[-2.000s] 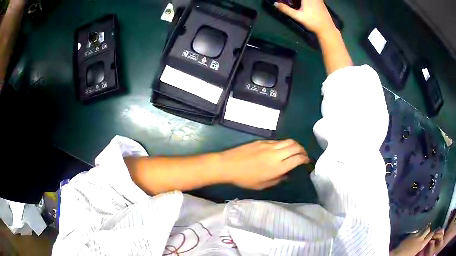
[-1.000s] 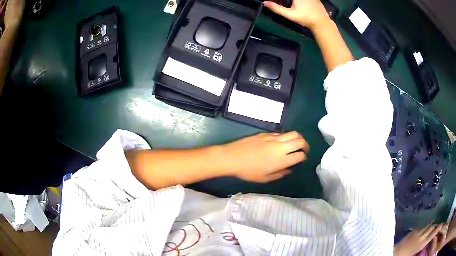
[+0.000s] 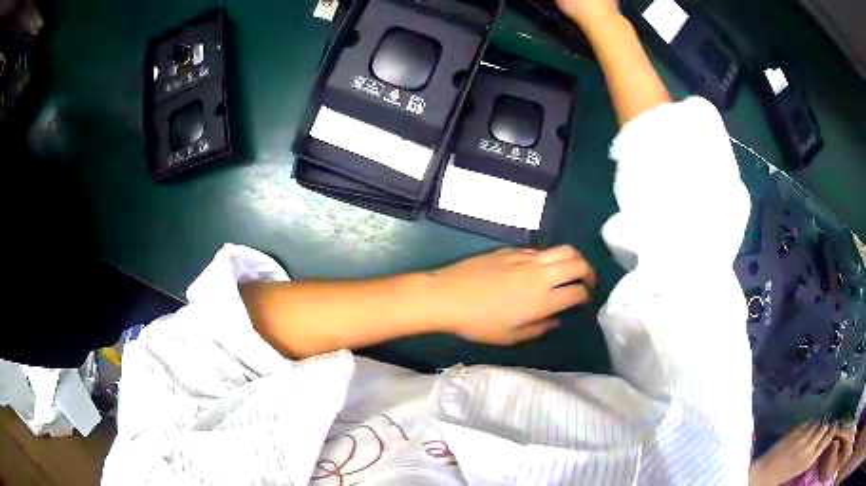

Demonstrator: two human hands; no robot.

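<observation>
My left hand (image 3: 517,296) is palm down with curled fingers over the bench in front of my chest; its palm side is hidden. My right hand (image 3: 591,11) reaches to the top edge of the picture, and its fingers are cut off there. A stack of black trays (image 3: 375,100) stands beyond my left hand; the top one has a rounded-square pad and a white strip. Another black tray (image 3: 503,161) with a white strip lies against its right side. A filled tray (image 3: 190,133) with a gold round part and a pad lies singly at left.
Black trays with white ends lie at upper right, one nearer (image 3: 707,57) and one farther (image 3: 793,119). A pile of black inserts (image 3: 807,313) is at right, near another person's hands (image 3: 807,451). A crumpled white bag (image 3: 47,399) is low left, off the bench (image 3: 313,223).
My right hand has moved up, partly out of the picture. My left hand stays nearly in place. The trays at upper right have shifted up and left in view.
</observation>
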